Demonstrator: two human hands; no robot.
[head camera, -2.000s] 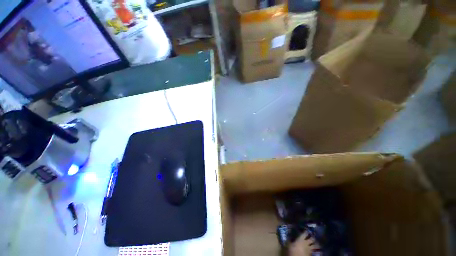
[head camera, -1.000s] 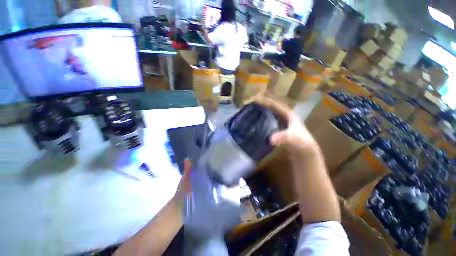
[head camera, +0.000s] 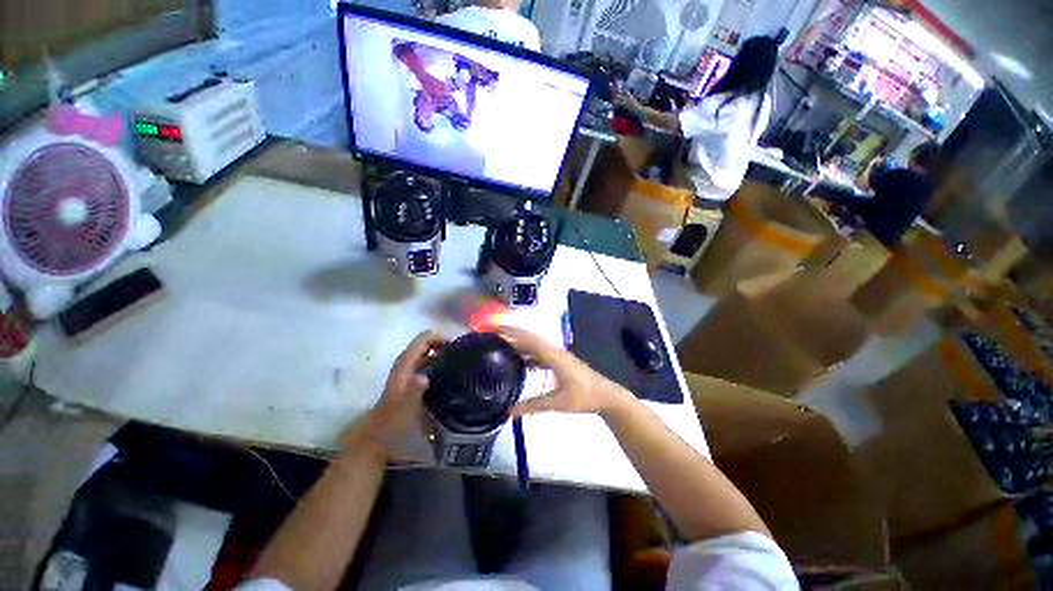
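Observation:
A black dome-headed camera (head camera: 473, 381) on a light base is at the front edge of the white bench, with a black antenna pointing down at its right. My left hand (head camera: 404, 393) holds its left side and my right hand (head camera: 560, 375) its right side. Two similar cameras stand behind it under the monitor: one at the left (head camera: 409, 219) and one at the right (head camera: 520, 252). A red glow shows on the bench between them and the held camera. The monitor (head camera: 462, 98) shows a bright picture in colour.
A mouse (head camera: 642, 337) lies on a black mouse pad (head camera: 595, 335) at the bench's right. Open cartons (head camera: 785, 462) stand beyond that edge. A fan (head camera: 72, 214), a dark phone (head camera: 112, 303) and a power supply (head camera: 202, 127) are at left. People work at the back.
The camera has come from above the right-hand carton to the bench's front edge. My left hand now also holds it. The view has swung left, bringing in the fan and power supply.

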